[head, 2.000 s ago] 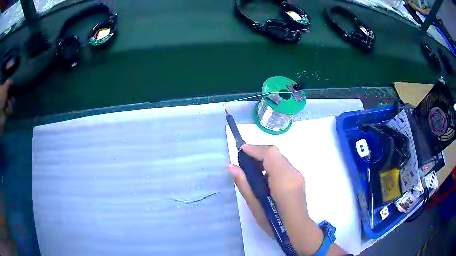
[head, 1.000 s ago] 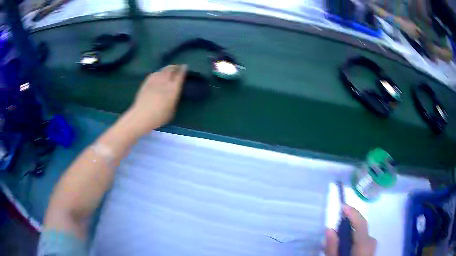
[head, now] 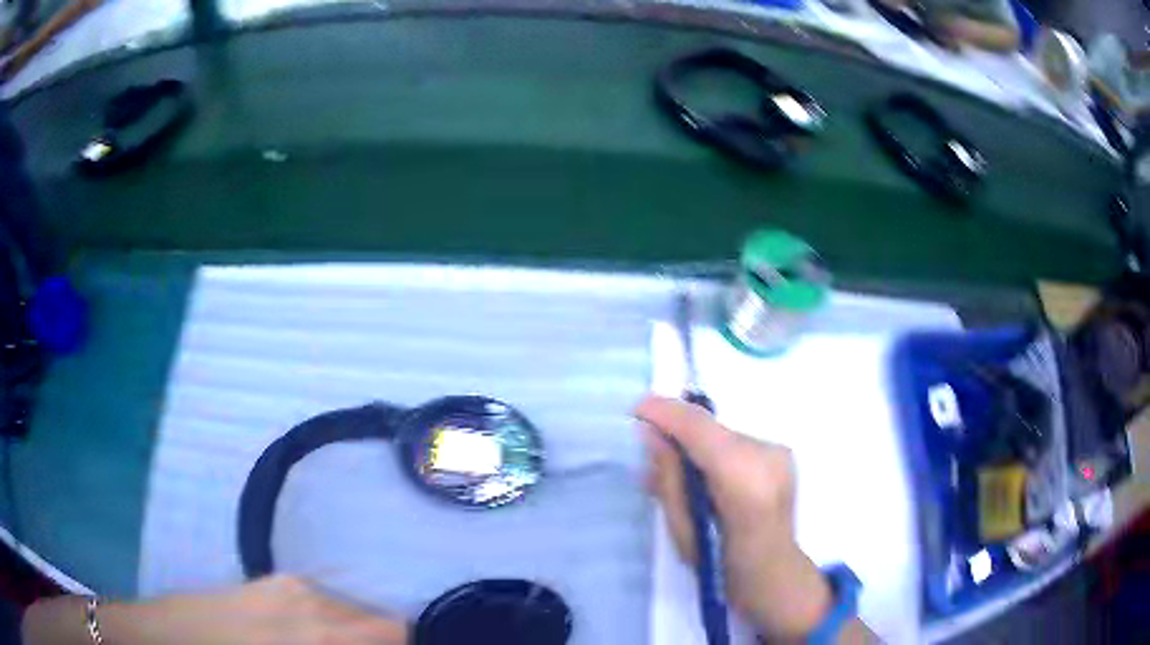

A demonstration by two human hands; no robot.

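Observation:
Black headphones [head: 271,471] lie on the white foam sheet [head: 303,328], the headband curving to the left. The open ear cup [head: 472,451] shows a bright white rectangle and green board parts. The other ear cup [head: 494,615], a plain black disc, is nearer me, cut by the bottom edge. My left hand [head: 252,615] is at the bottom edge beside that cup; its fingertips are blurred, so its grip is unclear. My right hand [head: 738,504] holds the soldering iron [head: 701,504], tip pointing away from me, right of the headphones.
The green solder spool [head: 776,292] stands at the back edge of the white paper sheet [head: 832,441]. A blue tray [head: 903,479] with a yellow sponge is at right. More headphones [head: 738,111] lie on the green conveyor [head: 441,164]. A blue cup [head: 58,315] is at left.
My left hand has come back from the conveyor to the near edge of the foam, and the headphones it was at now lie on the foam. The right hand still holds the iron.

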